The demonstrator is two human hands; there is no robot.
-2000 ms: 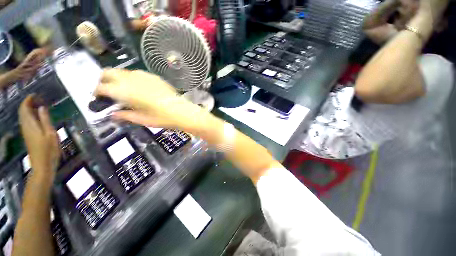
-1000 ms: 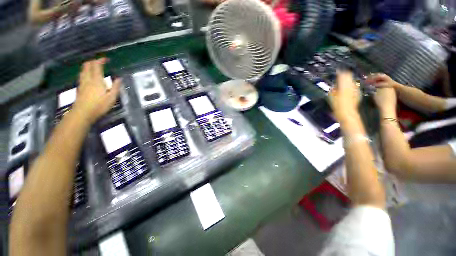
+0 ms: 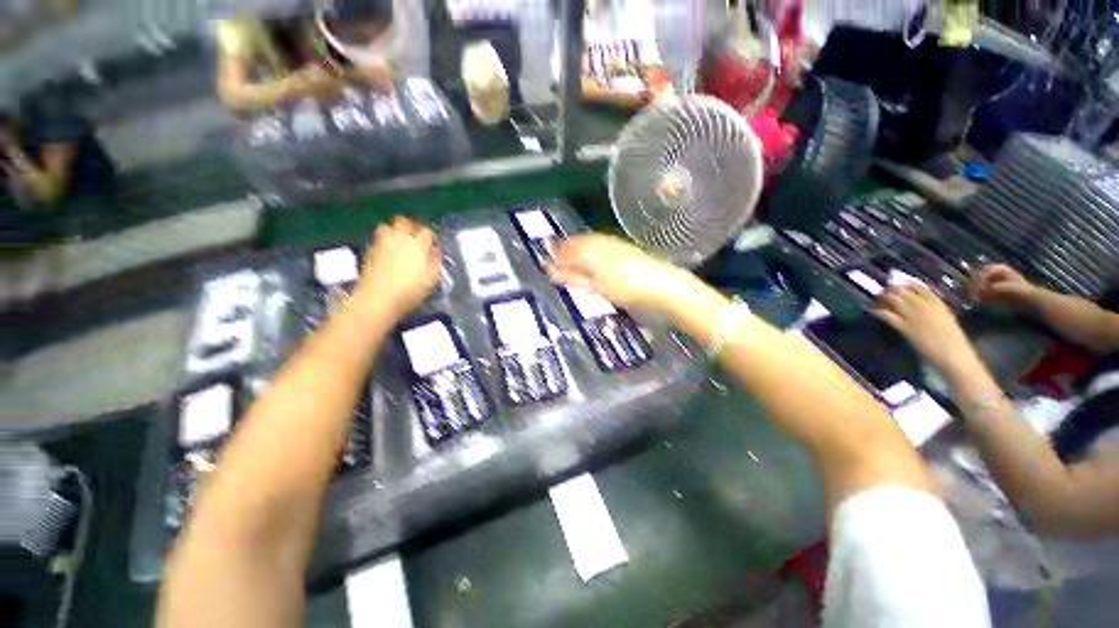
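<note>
A stack of clear blister trays holds several keypad phones with lit white screens, such as the phone in the front row. A phone back lies face down in the back row, and another phone back is at the far left. My left hand is over the back row, fingers bent down; whether it grips a phone is hidden. My right hand is over the right end of the tray, between the back and front phones; its fingertips are blurred and its grip is unclear.
White batteries lie before the tray, one at centre and one further left. A desk fan stands behind the tray's right end. At right, another person's hands are over a tray of phones, near stacked trays.
My right hand has moved left from the neighbouring bench area to over my tray. The view has shifted, so the tray sits further right. My left hand remains over the back row.
</note>
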